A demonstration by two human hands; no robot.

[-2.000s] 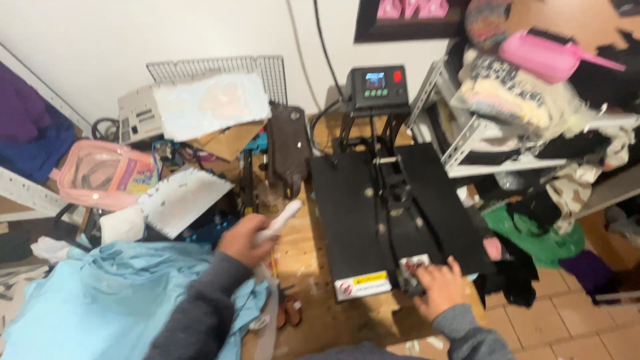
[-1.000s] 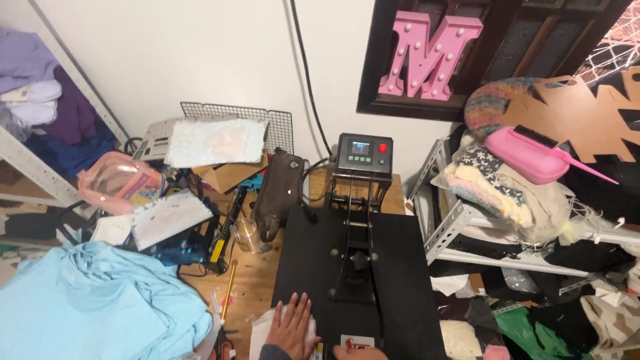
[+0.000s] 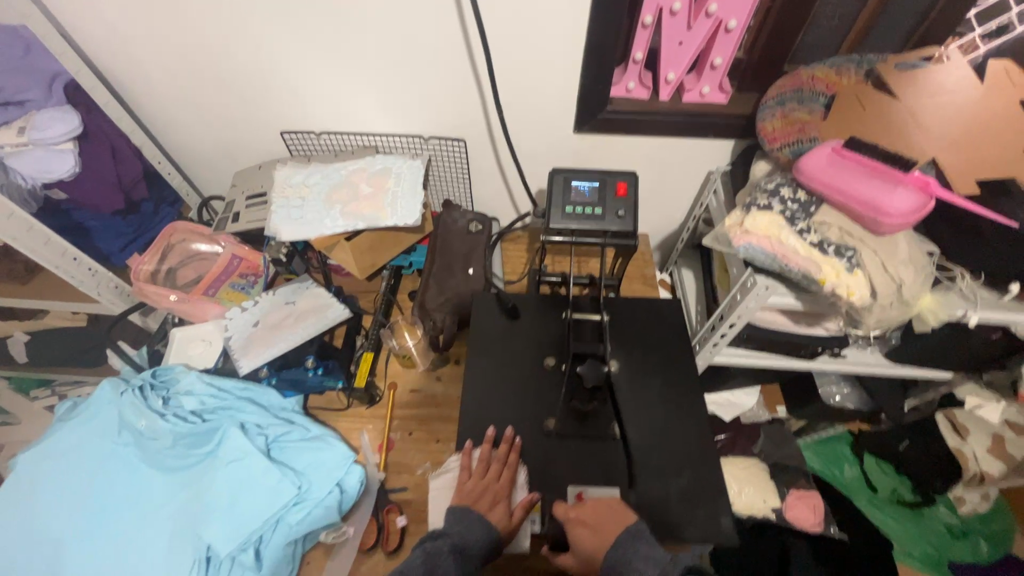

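A black heat press (image 3: 520, 376) with its control box (image 3: 592, 200) lit stands on the wooden table. My left hand (image 3: 492, 480) lies flat with fingers spread on a folded white cloth or pad (image 3: 442, 496) at the press's front left corner. At the front middle, my right hand (image 3: 588, 528) is curled around what looks like the black press handle, beside a white label (image 3: 592, 492). The handle is mostly hidden by the fingers.
Light blue fabric (image 3: 176, 472) is heaped at the left, near orange-handled scissors (image 3: 392, 528) and a yellow pencil (image 3: 389, 428). A brown pouch (image 3: 456, 264) and a plastic cup (image 3: 408, 344) sit left of the press. A metal shelf (image 3: 832, 364) with clothes stands right.
Two seconds ago my left hand held a small white object left of the press; now it rests on the white cloth or pad. My right hand stays at the press's front. The view has shifted.
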